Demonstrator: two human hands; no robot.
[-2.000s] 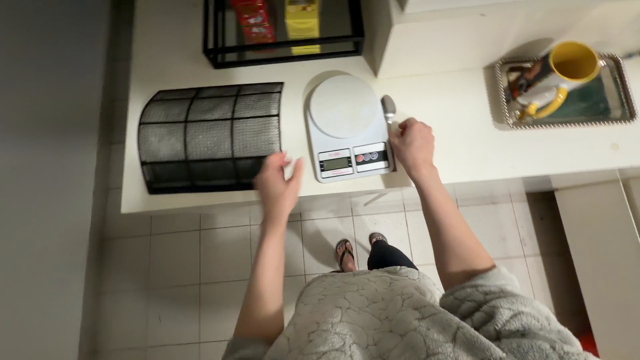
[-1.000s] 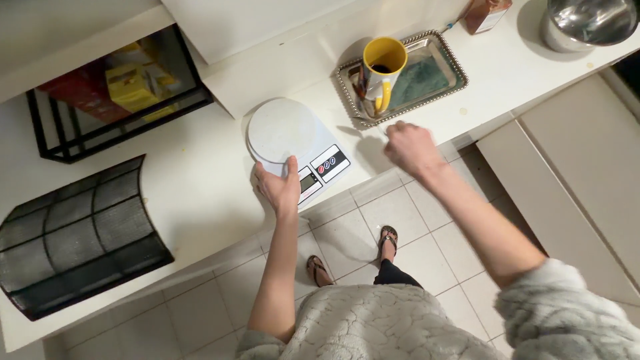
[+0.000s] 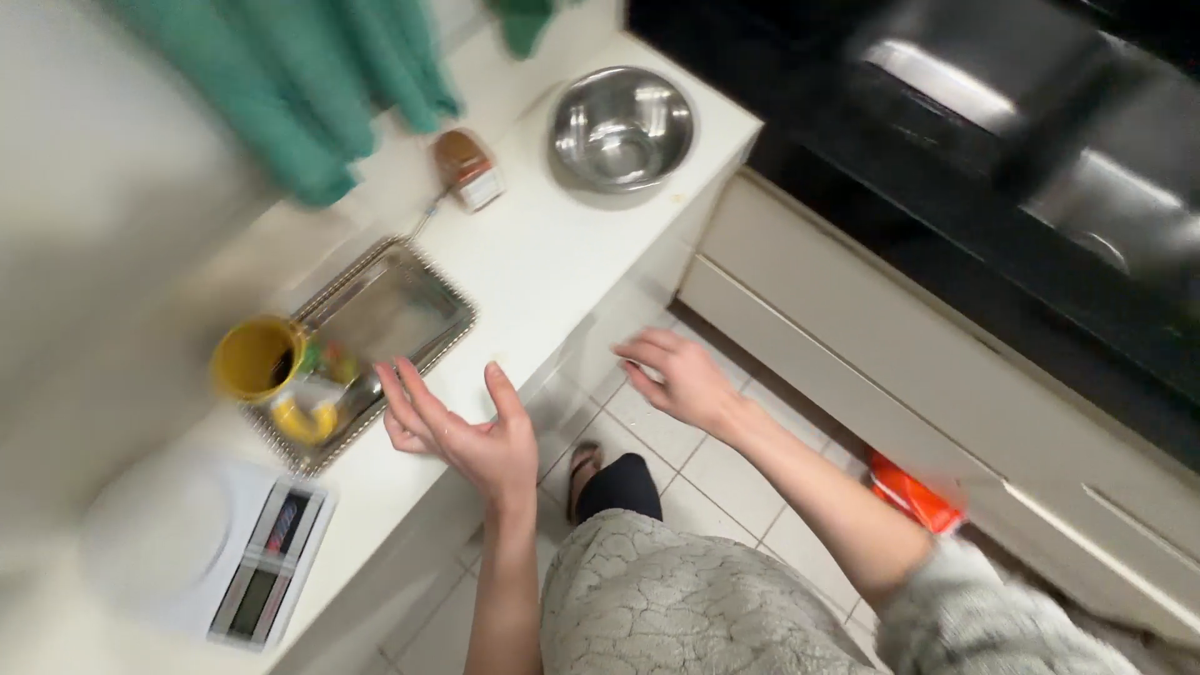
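Observation:
My left hand [image 3: 469, 431] is palm up with its fingers spread, over the counter's front edge beside the metal tray, and holds nothing. Over the floor in front of the counter is my right hand [image 3: 680, 380], its fingers loosely bent and apart, with nothing in it. The silver-coloured tray [image 3: 436, 319] with a beaded rim bears a yellow-lined mug [image 3: 258, 359] at its near left end. A spoon seems to lie beside the mug, partly hidden by my left fingertips. At the lower left, a white digital kitchen scale [image 3: 187, 544] lies on the counter, blurred.
A stainless steel bowl [image 3: 623, 129] stands near the counter's far end, with a glass jar [image 3: 467, 171] to its left. Green cloth [image 3: 309, 103] hangs above. A black stovetop [image 3: 937, 112] and pale drawers [image 3: 844, 356] are on the right. A red object [image 3: 914, 492] is low beside them.
My left hand has come off the scale. My right hand has moved away from the counter's edge by the tray. The view has swung right, to the bowl and stovetop.

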